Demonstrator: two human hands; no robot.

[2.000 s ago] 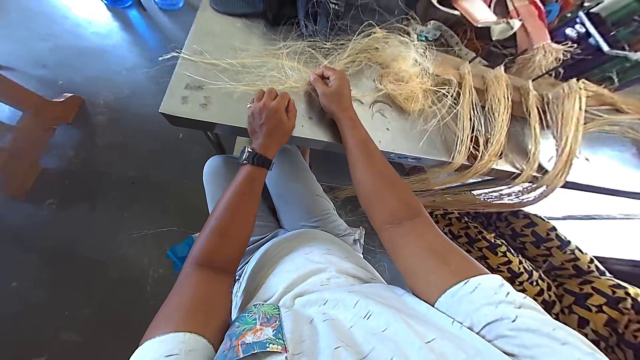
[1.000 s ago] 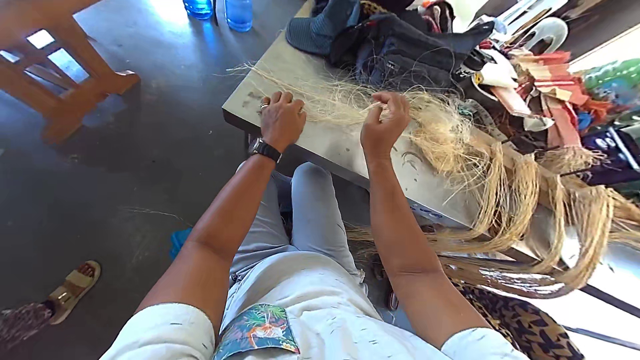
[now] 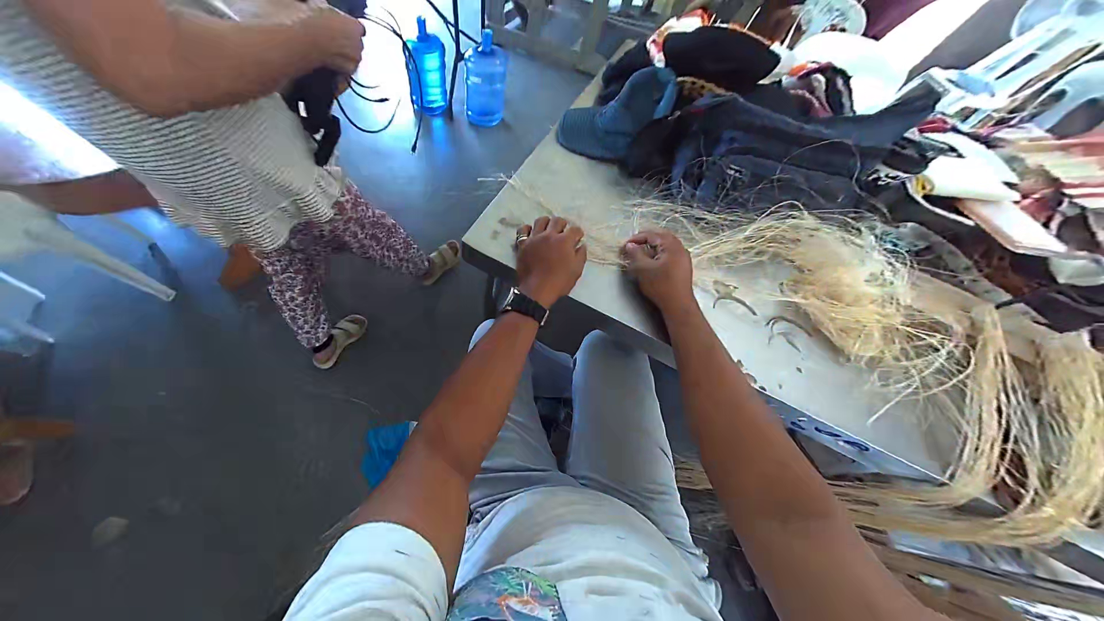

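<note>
Pale, dry plant fibres (image 3: 849, 285) lie tangled along the table (image 3: 552, 181), with thin strands reaching its left end. My left hand (image 3: 552, 257), wearing a ring and a black wristwatch (image 3: 525, 305), rests near the table's front edge with curled fingers at the thin strands. Just to its right, my right hand (image 3: 659, 266) has thumb and fingers pinched together on fine strands; their tips are partly hidden. Thicker hanks of fibre (image 3: 992, 405) are looped over a bar at the right and hang past the table edge.
A blue cap (image 3: 617, 116) and dark cloth (image 3: 768, 155) lie at the table's back. Beyond the left end, a person (image 3: 233, 147) in patterned trousers stands holding a dark thing with cords. Two blue water bottles (image 3: 486, 82) stand on the floor. Fibre bundles run below the table at right.
A person has come into view at the left, where earlier only a sandalled foot showed. My right hand has moved closer to my left hand. The view has shifted.
</note>
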